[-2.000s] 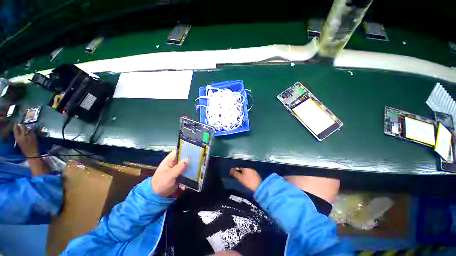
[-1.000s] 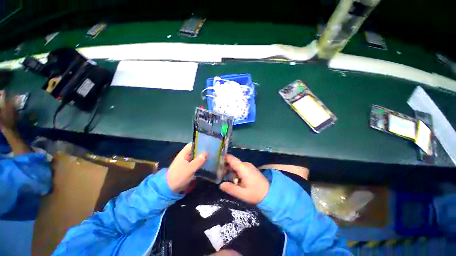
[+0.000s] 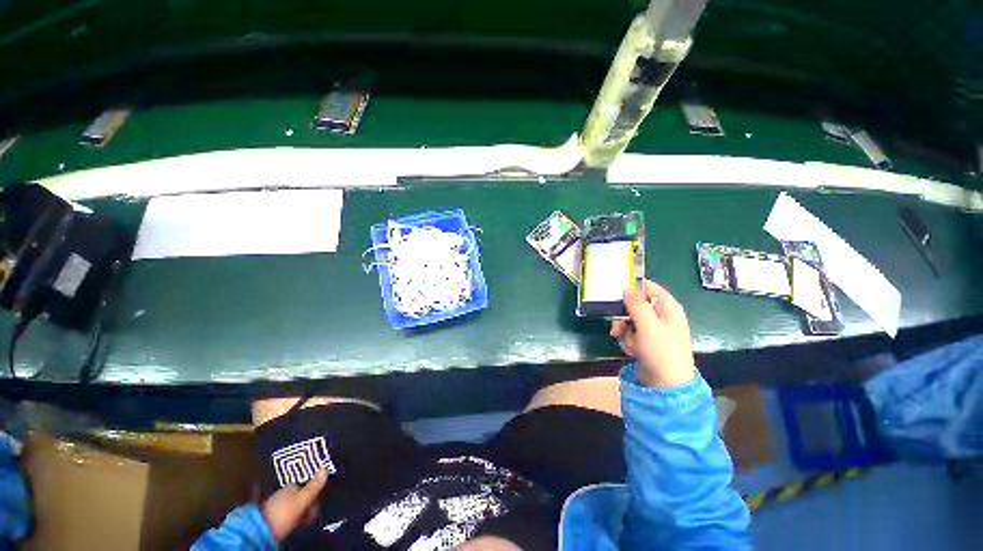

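Observation:
My right hand (image 3: pixel 660 331) grips the lower right edge of an open phone body (image 3: pixel 610 269), with a green-and-dark board end away from me and a pale, yellow-edged battery area. It overlaps another phone body (image 3: pixel 555 239) on the bench; whether they touch is unclear. My left hand (image 3: pixel 293 504) is low over my lap, small and blurred, beside a white line pattern that looks like a print on the dark clothing; whether it holds anything is unclear. A blue bin (image 3: pixel 482 296) holds tangled white strips (image 3: pixel 429 269).
Two overlapping phone bodies (image 3: pixel 744 271) lie at right beside a white sheet (image 3: pixel 846 269). Another white sheet (image 3: pixel 239 224) and a black unit (image 3: pixel 67 253) are at left. A taped post (image 3: pixel 631 92) stands at the conveyor's white edge. Another person's blue sleeve (image 3: pixel 932 398) shows at right.
My right hand has carried the phone body from over my lap to the bench at right. My left hand has let go of it and moved down left. The view has shifted right.

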